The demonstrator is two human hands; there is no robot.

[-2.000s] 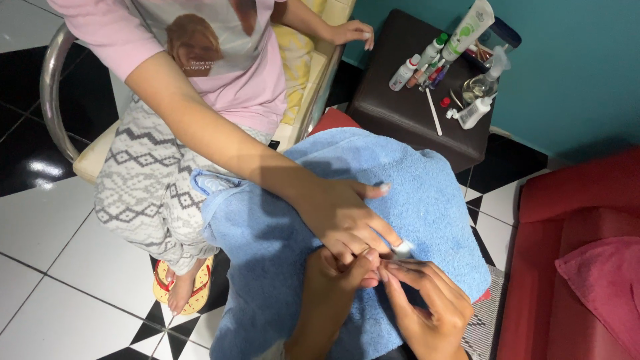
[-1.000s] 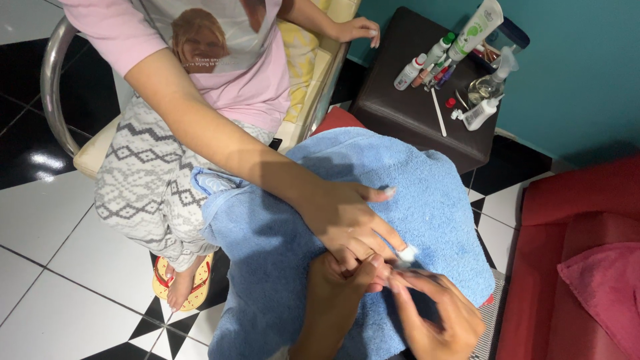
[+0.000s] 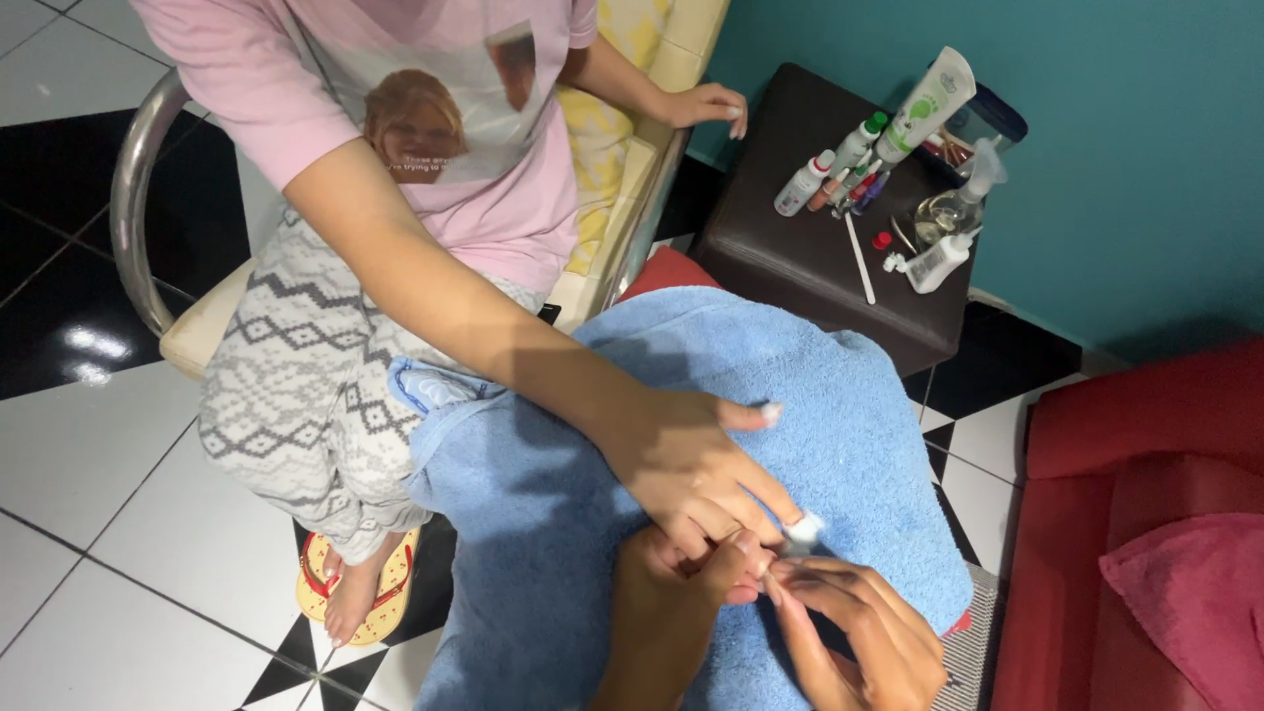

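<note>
Another person's hand (image 3: 691, 464) lies spread, palm down, over a light blue towel (image 3: 849, 434). White material, perhaps cotton, covers the index fingertip (image 3: 805, 525), and some white shows on the thumb tip. My left hand (image 3: 691, 583) grips one or more of that person's outer fingers from below, thumb on top. Close against it, my right hand (image 3: 854, 622) has its thumb and index finger pinched together at the held fingertip. Whether something thin sits in that pinch is hidden.
A dark brown padded stool (image 3: 790, 267) bears several bottles, a white-green tube (image 3: 925, 104), a nail file (image 3: 859, 259), a red cap (image 3: 882, 240) and a clear pump bottle (image 3: 948, 212). The person sits on a metal-armed chair (image 3: 138, 197). A red sofa (image 3: 1076, 513) stands at right.
My right hand's fingers have shifted slightly about the held fingertip, with some blur one second ago. My left hand keeps its hold on the other person's finger.
</note>
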